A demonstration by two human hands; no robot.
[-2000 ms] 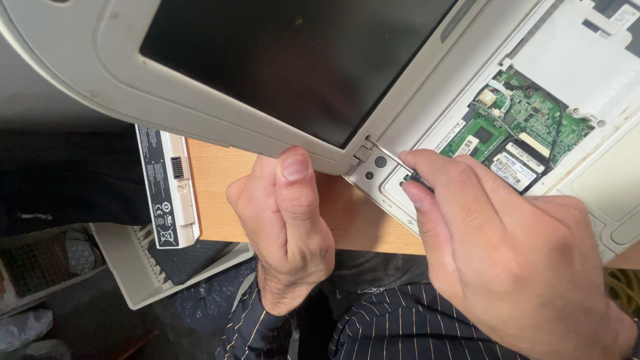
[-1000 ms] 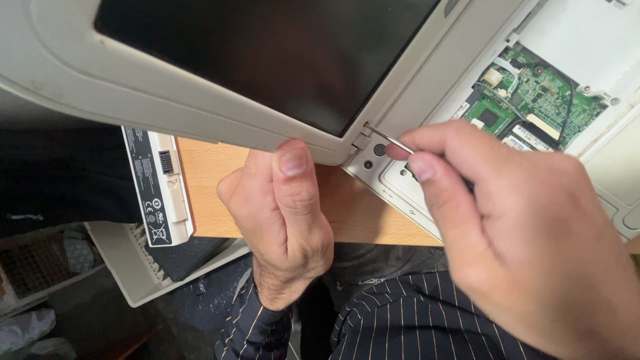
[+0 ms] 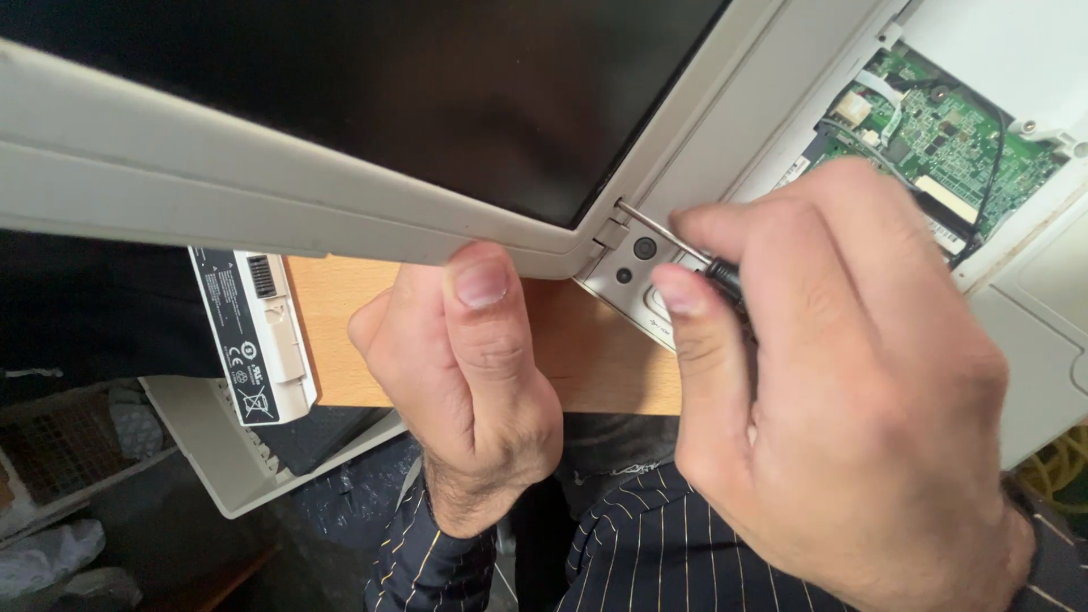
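A white laptop lies open, its dark screen point(image 3: 442, 102) tilted above the wooden table. My left hand point(image 3: 476, 365) grips the lower edge of the screen bezel point(image 3: 340, 191), thumb on the near side and fingers curled behind. Between the thumb and fingers of my right hand point(image 3: 841, 374) is a small screwdriver point(image 3: 667, 229) with a black handle. Its metal tip touches a hole at the bezel's corner, beside the hinge point(image 3: 610, 233). Past my right hand, an opening in the laptop base point(image 3: 1028, 357) shows a green circuit board point(image 3: 952, 136) with cables.
A laptop battery point(image 3: 246, 331) rests at the left edge of the wooden table point(image 3: 603, 357). Below it stands a pale plastic tray point(image 3: 212, 459) with a dark part inside. Plastic bags point(image 3: 51, 552) lie at the lower left, and yellow cable point(image 3: 1054, 476) shows at the right.
My right hand has shifted its hold on the screwdriver, and more of its black handle shows than one second ago. My left hand keeps its grip on the bezel.
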